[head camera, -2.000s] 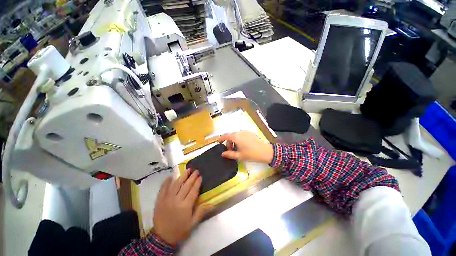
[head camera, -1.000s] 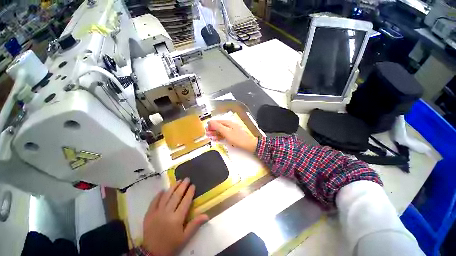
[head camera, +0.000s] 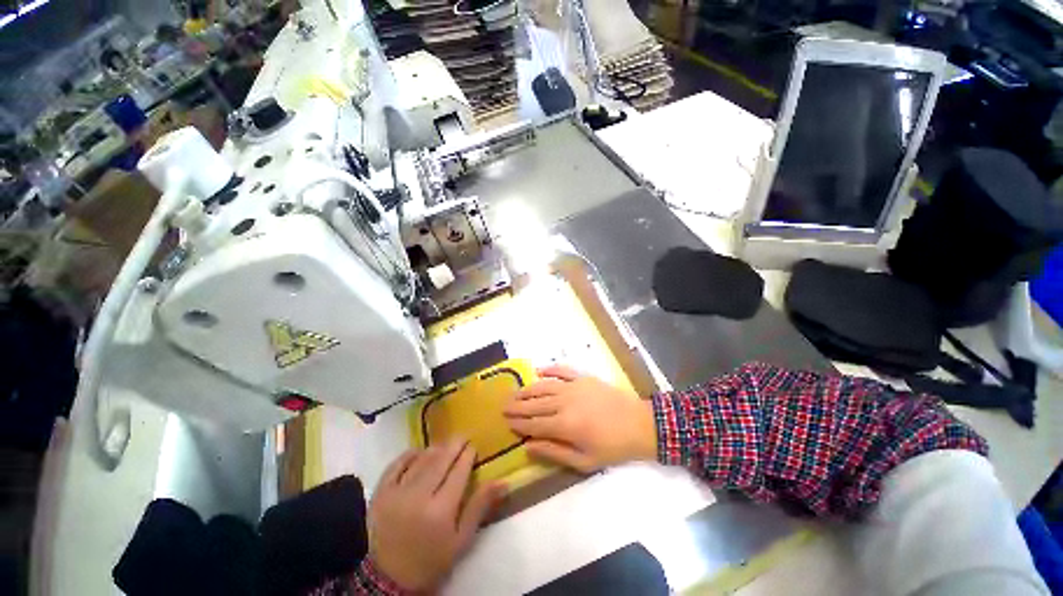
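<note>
The amber-yellow template flap (head camera: 466, 421) lies closed over the black fabric panel, which shows only through the dark rounded outline slot. A dark strip lies along the flap's rear edge. My right hand (head camera: 583, 419) rests flat with its fingertips on the flap's right part. My left hand (head camera: 429, 512) lies at the flap's front left edge, fingers touching it. Neither hand visibly grips anything. The white template (head camera: 542, 332) with yellow borders sits in front of the silver drive carriage (head camera: 457, 239).
The white machine head (head camera: 291, 309) stands left of the flap. Black panels lie at the lower left (head camera: 315, 536), at the front edge (head camera: 612, 576) and right of the template (head camera: 708, 283). A control screen (head camera: 842, 146), black pouches (head camera: 863, 314) and straps are at the right.
The raised flap has been folded down over the black panel. My right hand has moved from behind the recess forward onto the flap. My left hand stays at the front left edge. The view has shifted.
</note>
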